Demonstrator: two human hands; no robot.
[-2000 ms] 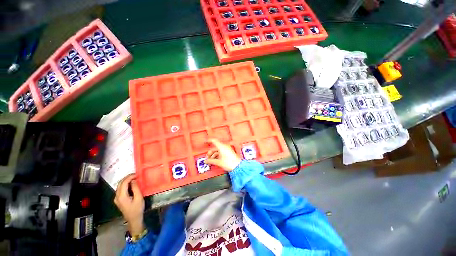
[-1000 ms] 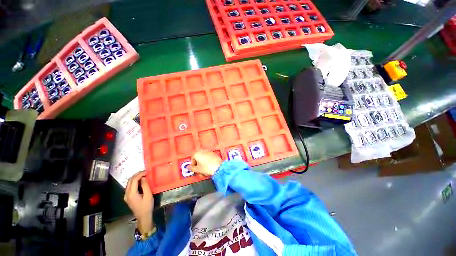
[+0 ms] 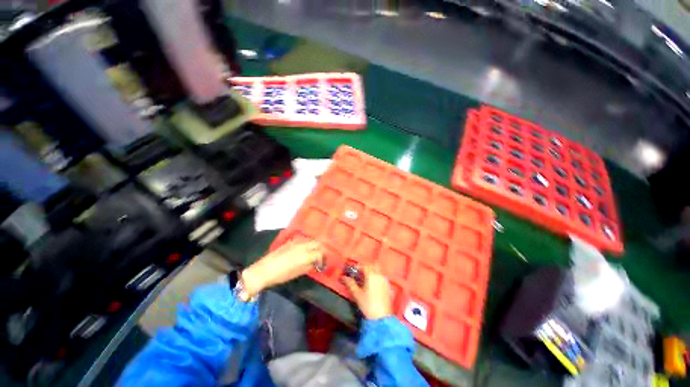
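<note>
The red-orange grid foam tray (image 3: 405,227) lies at a slant before me, its near edge by my body. My right hand (image 3: 371,291) is over the near row, thumb and fingers pinched on a dark lens module (image 3: 352,273). My left hand (image 3: 291,261) reaches over the near left part; a small dark piece shows at its fingertips, too blurred to tell whether it is gripped. Another lens module (image 3: 415,314) sits in a near-row pocket, right of my right hand. A small pale ring (image 3: 351,215) lies in a pocket farther up.
Black fixtures with red buttons (image 3: 227,215) stand left. A filled pink compartment tray (image 3: 362,113) lies behind; stacked filled grid trays (image 3: 463,170) lie far right. A black boxy device (image 3: 533,302), white wipe (image 3: 598,280), clear blister tray (image 3: 624,340) and yellow box (image 3: 676,355) are near right.
The view has swung left, showing more fixtures. My left hand has moved from the tray's left edge onto its near row. My right hand stays at the near row.
</note>
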